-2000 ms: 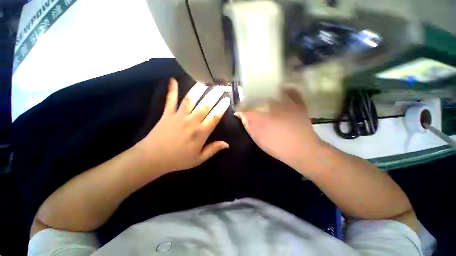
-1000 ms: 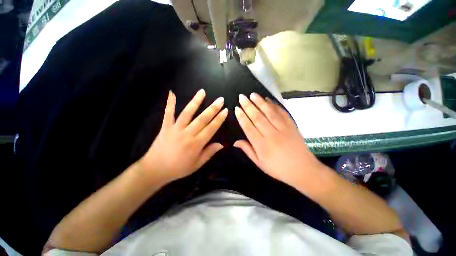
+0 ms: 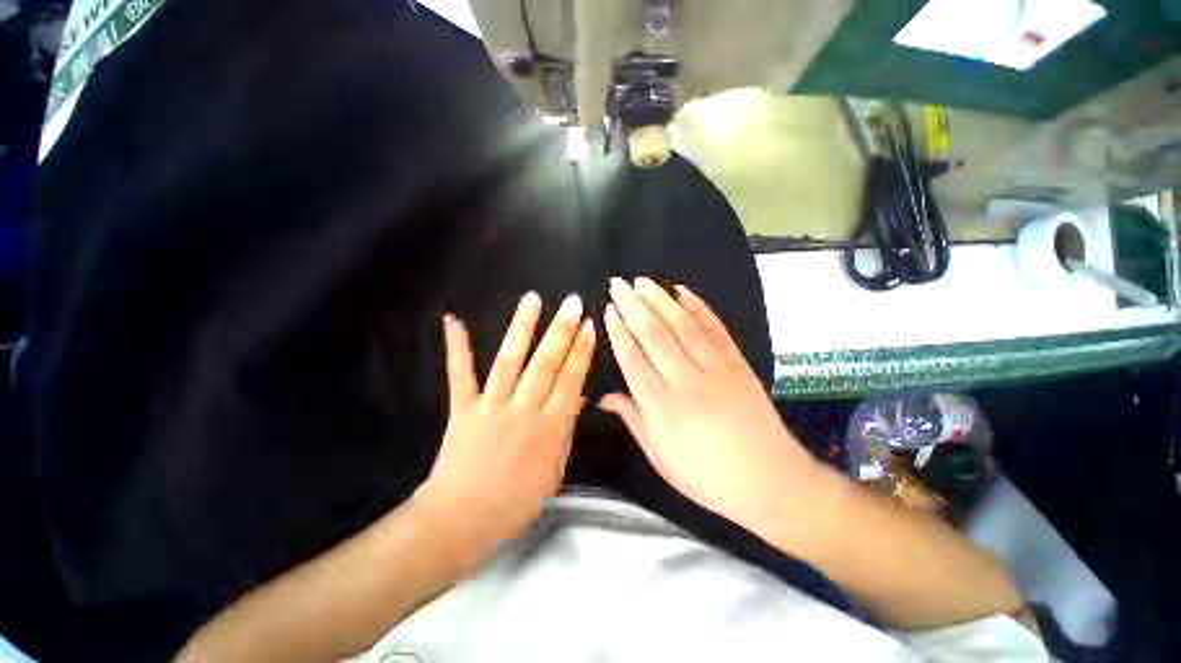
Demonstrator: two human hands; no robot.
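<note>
A large black garment panel [image 3: 298, 259] covers the table and hangs toward the lap, with a seam line running from the presser foot toward me. My left hand [image 3: 512, 415] lies flat on the cloth left of that line, fingers spread, holding nothing. My right hand [image 3: 686, 402] lies flat on the cloth right of the line, fingers slightly apart, holding nothing. The presser foot [image 3: 579, 143] of the sewing machine is beyond both hands, lit, over the cloth. The needle itself is too small to tell.
Black-handled scissors [image 3: 896, 233] lie on the machine bed at right, beside a yellow-detailed tool [image 3: 936, 130]. A white roll [image 3: 1046, 246] is at the table's right end. A clear bottle [image 3: 900, 421] is below the green table edge [image 3: 958, 367]. A lit white screen [image 3: 997, 26] is top right.
Both hands have drawn back from the presser foot toward my body, first uncovering the foot. The black cloth has shifted toward me and now spreads further right.
</note>
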